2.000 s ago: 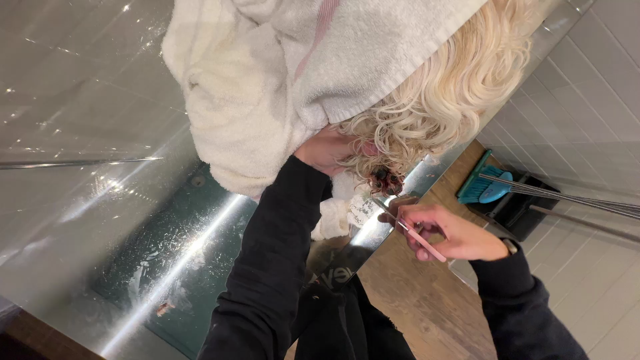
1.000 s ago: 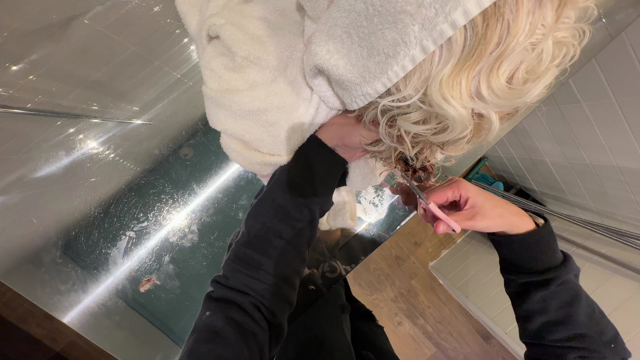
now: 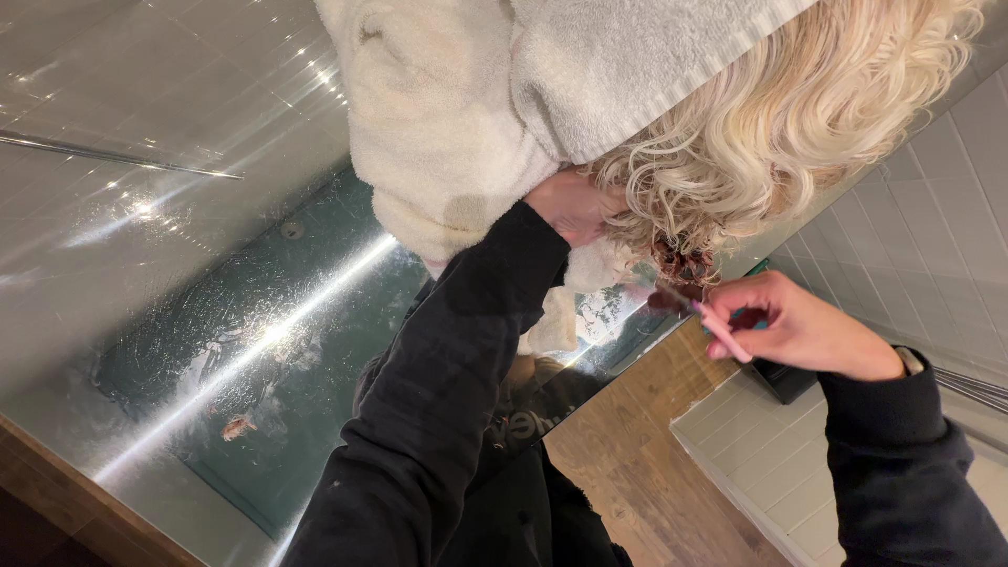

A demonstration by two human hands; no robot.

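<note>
Wavy cream-coloured hair (image 3: 756, 150) hangs out from under a white towel (image 3: 449, 102); whose body it covers cannot be told. Near its lower end is a dark reddish-brown, matted clump (image 3: 683, 261). My left hand (image 3: 579, 206) is at the towel's edge, closed around hair beside the clump, its fingertips partly hidden. Just below and right of the clump, my right hand (image 3: 776, 323) grips a slim tool by its pink handle (image 3: 724, 332). The tool's other end is blurred and points toward the clump, so its kind and any contact are unclear.
Under my left arm lies a glossy surface with a wet-looking green area (image 3: 315, 315) and a small reddish-brown tuft (image 3: 238, 428). A metal rod (image 3: 118, 157) is at left. Wooden flooring (image 3: 646, 441), a black container (image 3: 783, 382) and wall tiles (image 3: 929, 213) are at right.
Both hands stay close to the clump, the pink-handled tool still in my right hand. The view has shifted, and my right hand now covers much of the teal item at right.
</note>
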